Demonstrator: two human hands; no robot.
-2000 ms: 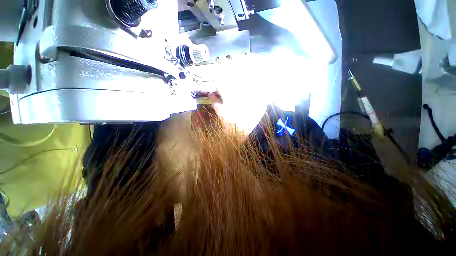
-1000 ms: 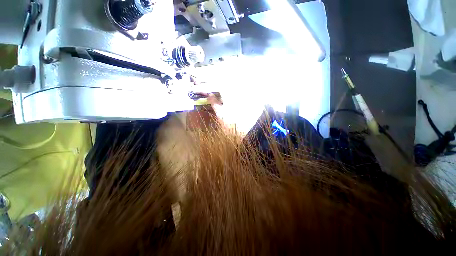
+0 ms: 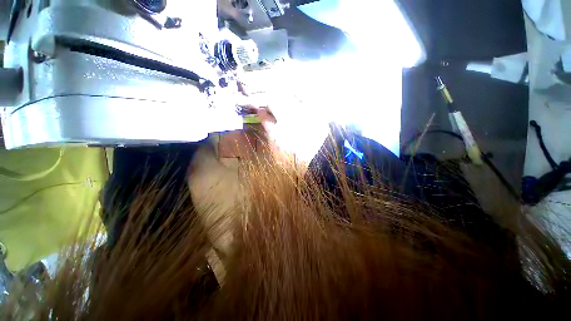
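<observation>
The white sewing machine head (image 3: 113, 94) fills the upper left. A thin yellow edge of a workpiece (image 3: 251, 118) lies under the needle area, and a flat rust-brown patch (image 3: 235, 143) shows just below it. My left hand (image 3: 213, 182), bare, seems to be the skin area below the machine, beside this patch. Hair covers most of it, and its grip is hidden. A reddish fingertip (image 3: 268, 115) shows at the yellow edge; I cannot tell whose hand it belongs to. My right hand cannot be made out in the glare and hair.
A glaring white work light (image 3: 382, 31) is at the upper middle. A slim pointed tool with a pale yellow body (image 3: 463, 131) lies at the right. Black cables (image 3: 548, 182) are at the far right. A yellow-green panel (image 3: 50, 200) hangs at the left. Reddish-brown hair covers the lower view.
The view has shifted, so the machine sits slightly higher and further left. More of the rust-brown patch shows beside my left hand. The yellow edge stays by the needle area.
</observation>
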